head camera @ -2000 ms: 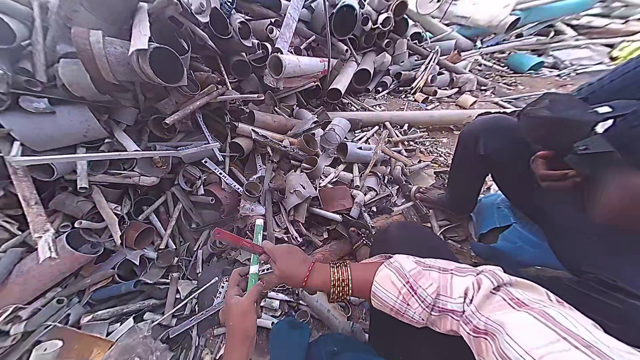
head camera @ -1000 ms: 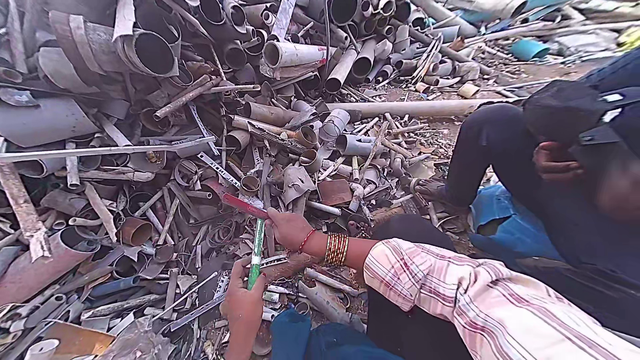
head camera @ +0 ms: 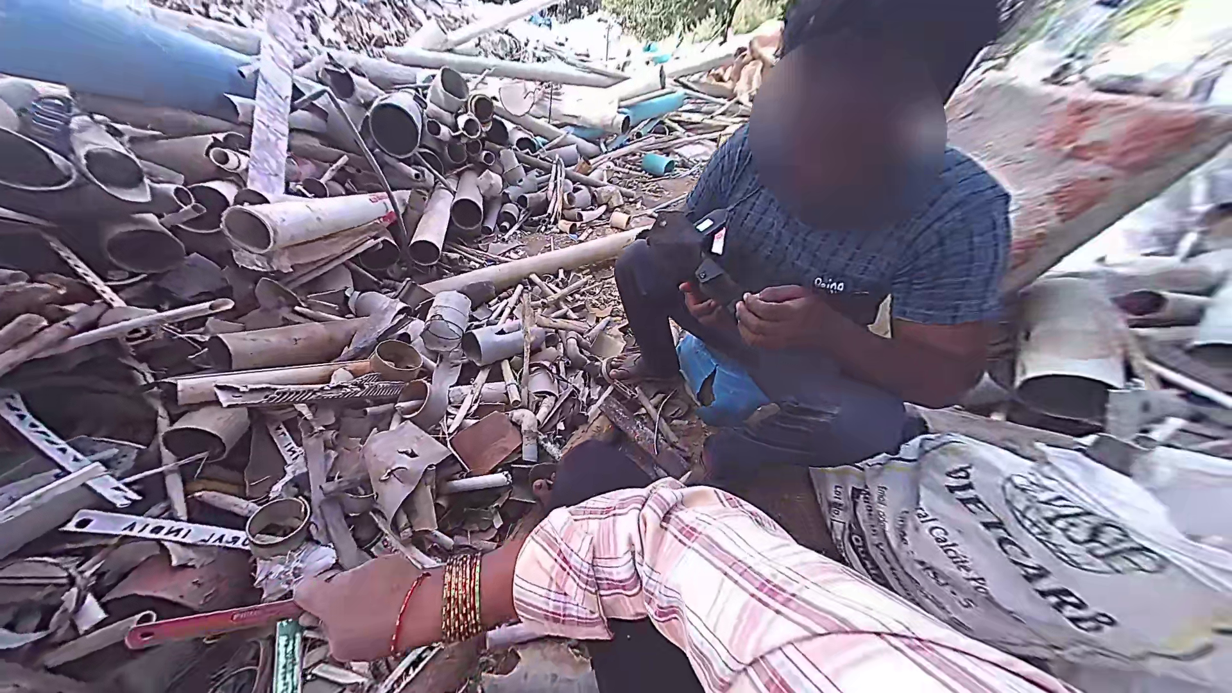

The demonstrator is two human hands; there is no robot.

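Observation:
In the head view, my right hand (head camera: 361, 606), with bangles at its wrist, is closed around a red flat strip or tool handle (head camera: 212, 623) at the lower left. Just below its fingers stands a green strip or tube (head camera: 288, 654), cut off by the bottom edge; whether my fingers touch it cannot be told. My left hand is out of the frame.
A heap of scrap pipes (head camera: 289, 342) and broken plastic fills the left. A long pale pipe (head camera: 539, 265) crosses the ground. A co-worker (head camera: 828, 289) sits at the right, holding a small dark object (head camera: 717, 281). A printed white sack (head camera: 1020, 549) lies lower right.
The view has swung up and to the right, bringing the co-worker's upper body and the sack into sight. My left hand, earlier on the green piece, has left the frame.

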